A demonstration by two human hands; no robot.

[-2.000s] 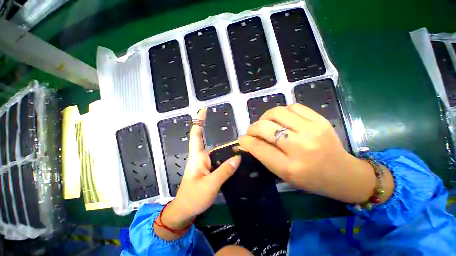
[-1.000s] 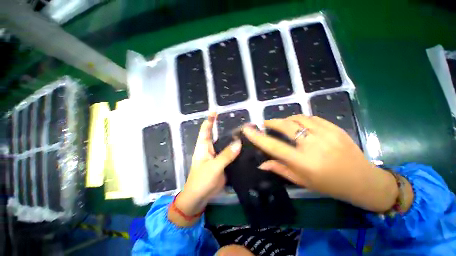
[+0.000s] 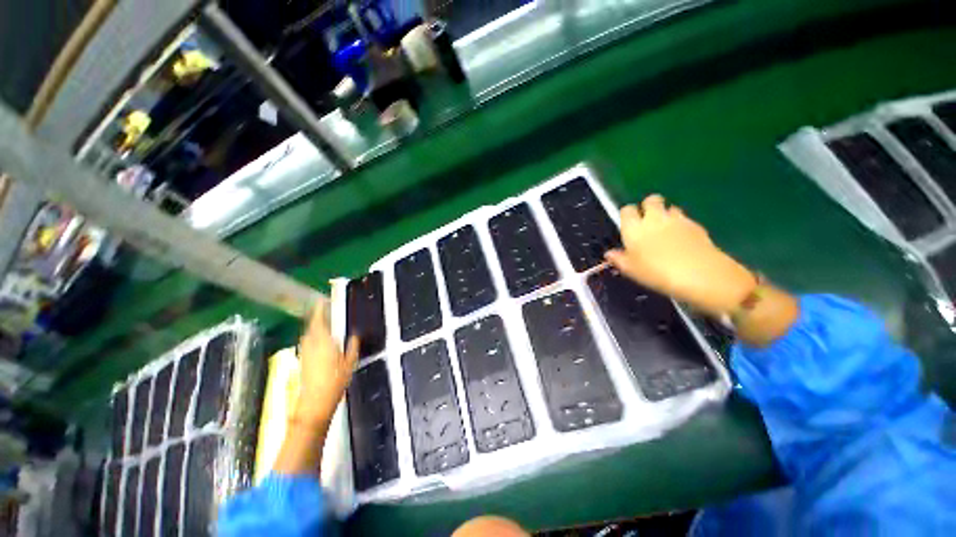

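Observation:
The white blister tray (image 3: pixel 472 470) lies in front of me with two rows of black socket covers. Every visible pocket holds a cover, including the top-left one (image 3: pixel 366 314). My left hand (image 3: pixel 320 367) is at the tray's left edge, its thumb over the rim beside the top-left cover. My right hand (image 3: pixel 671 257) is at the right edge, over the side of the right-hand covers (image 3: pixel 652 334), its fingers bent around the rim. Both hands appear to grip the tray; some fingertips are hidden. Neither hand holds a loose cover.
Yellow backing paper (image 3: pixel 275 409) lies at the tray's left, partly behind my left hand. Stacked filled trays (image 3: pixel 168 441) stand further left. Another filled tray (image 3: pixel 891 173) lies at the right on the green bench (image 3: pixel 723 136). A pale metal post (image 3: pixel 157 226) crosses the left side.
The cover held in my hands is gone from them, and the empty top-left pocket now holds a cover. My hands have moved apart to the tray's two ends. The view has tilted up.

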